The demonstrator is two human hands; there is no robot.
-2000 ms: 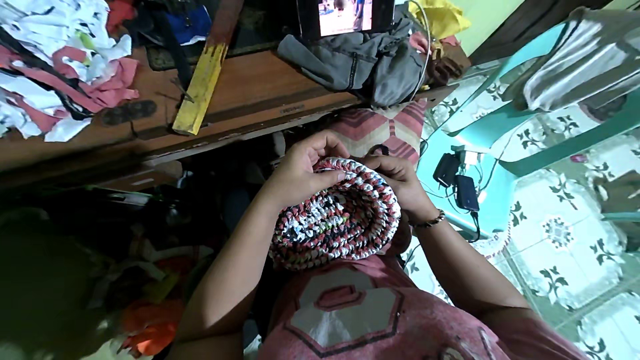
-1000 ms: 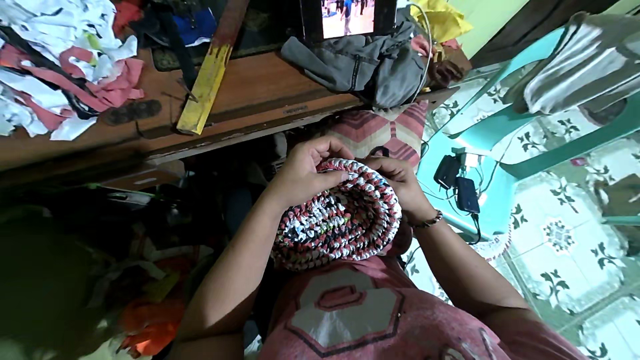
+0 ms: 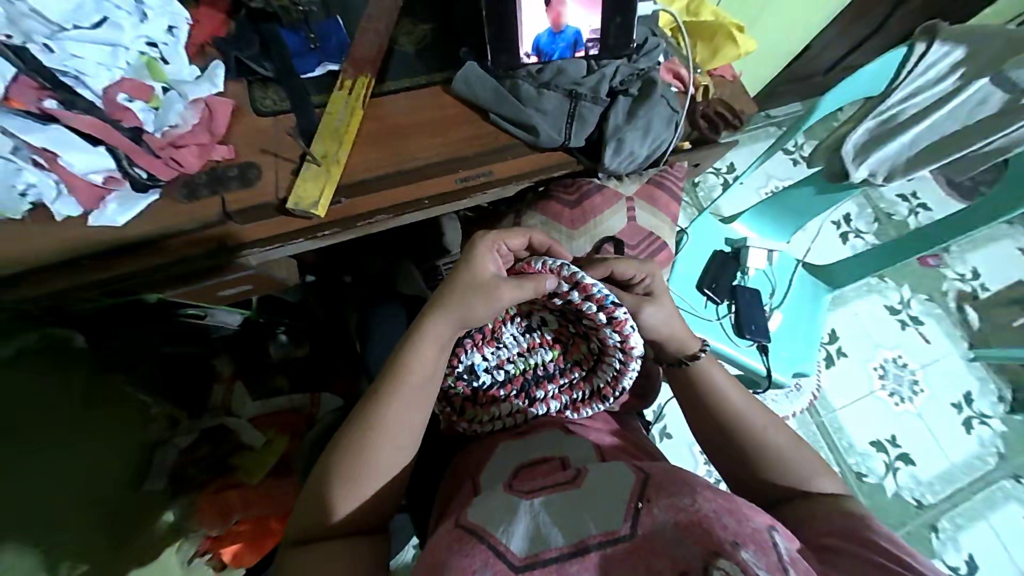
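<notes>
A crocheted basket-like piece of thick fabric strips (image 3: 528,360), in red, white and black, rests against my lap, its hollow facing up. My left hand (image 3: 508,276) grips its far rim, with the thumb lying over the inner side. Just right of it, my right hand (image 3: 636,296) holds the outside of the same rim, fingers bent behind the edge. A dark loop (image 3: 610,245) shows above the right hand's fingers; what it belongs to is unclear. The right fingertips are partly hidden, and no hook can be made out.
Ahead stands a wooden table (image 3: 432,120) with cut fabric strips (image 3: 120,120), a yellow-painted wooden bar (image 3: 332,148), a grey garment (image 3: 568,104) and a lit screen (image 3: 560,30). At right, a turquoise plastic chair (image 3: 788,320) holds black adapters (image 3: 750,314) with cables. A patterned cushion (image 3: 632,210) lies beyond my hands.
</notes>
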